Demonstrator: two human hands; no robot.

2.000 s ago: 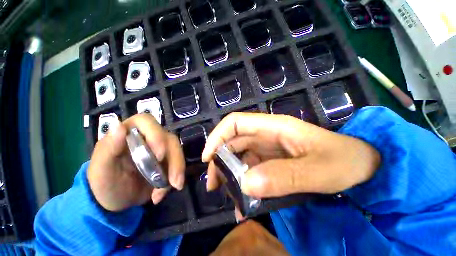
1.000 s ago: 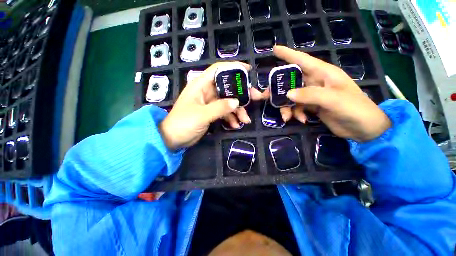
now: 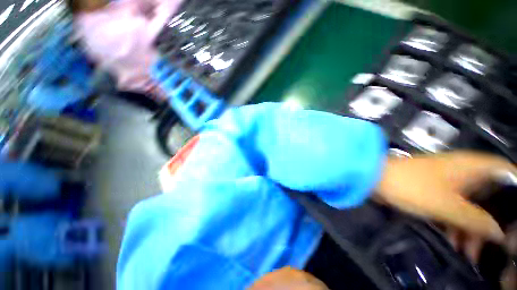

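Observation:
The view is strongly blurred. My left hand is at the right, over the black foam tray, with its fingers towards the picture's right edge. A dark shape lies between its thumb and fingers, but I cannot tell whether it is a held watch. A brownish blur at the lower right edge may be part of my right hand; its state is hidden. Silver-white watch units lie back up in the tray pockets above my left hand. A dark unit lies in a pocket below it.
A green mat lies left of the tray. Stacked trays with shiny units stand farther left, with a bright blue tray under them. A person's pink smock shows at the upper left. A grey floor and blurred blue shapes are at the left.
The view has swung left and tilted, so the tray now lies at the right. My left hand has shifted to the right side of the picture. The two lit watch screens no longer show.

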